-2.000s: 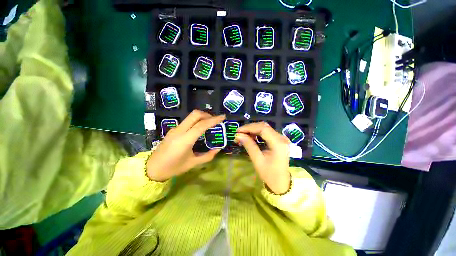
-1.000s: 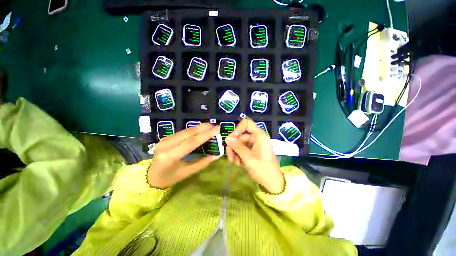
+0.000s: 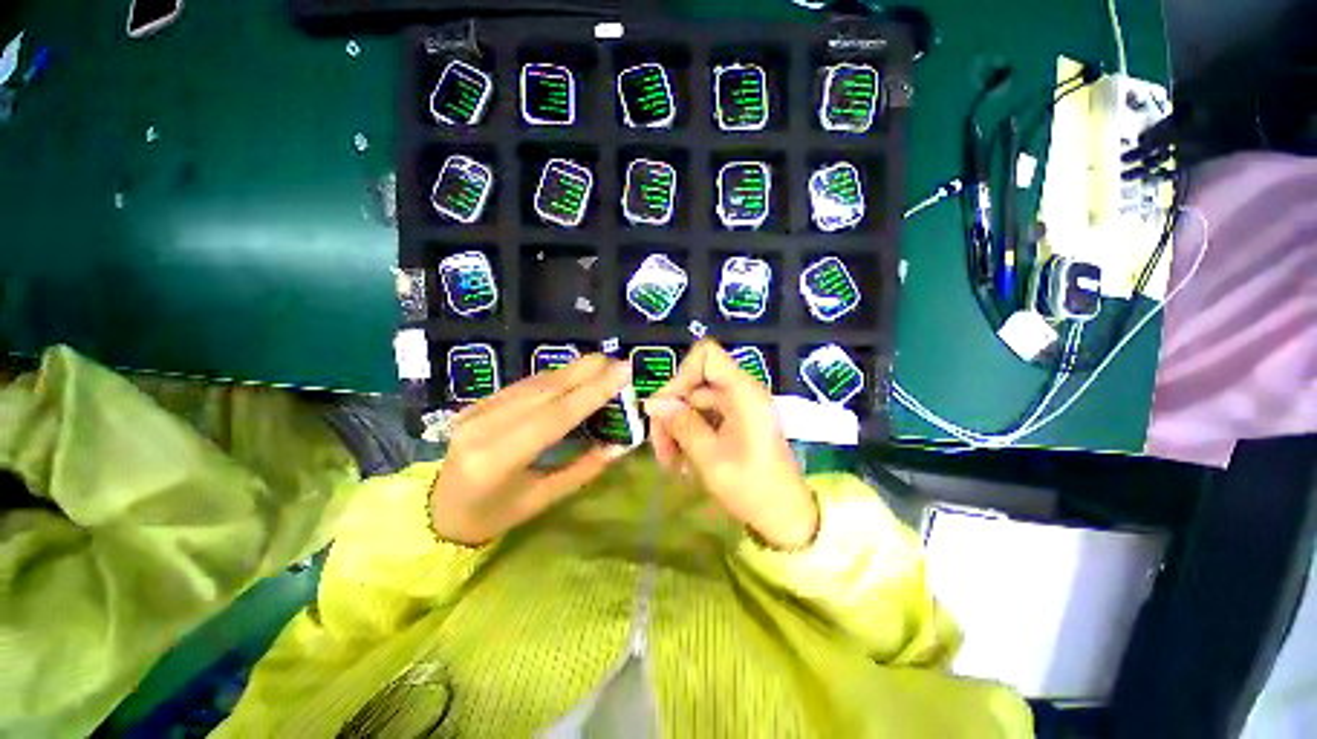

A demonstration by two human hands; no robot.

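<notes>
My left hand (image 3: 517, 451) holds a smartwatch body (image 3: 617, 420) between fingers and thumb, tilted so its pale edge faces my right hand; green text shows on its dark screen. My right hand (image 3: 737, 448) has thumb and index finger pinched at or close beside that edge; whether they touch it or hold something tiny, I cannot tell. Both hands are above the near edge of a black compartment tray (image 3: 600, 149). Most pockets hold a watch with green text, such as one (image 3: 650, 191) in the second row. One third-row pocket (image 3: 558, 289) holds no watch.
A white power strip (image 3: 1124, 173), black cables (image 3: 984, 260) and a plugged-in square device (image 3: 1072, 289) lie on the green mat at right. A phone-like object (image 3: 152, 15) is at top left. A coworker's yellow-green sleeve (image 3: 130, 505) is at left, pink clothing (image 3: 1242, 303) at right.
The held watch has turned from facing up to edge-on, and my right fingers have closed in at its edge. The coworker's sleeve has moved down, off the mat. The view has shifted slightly.
</notes>
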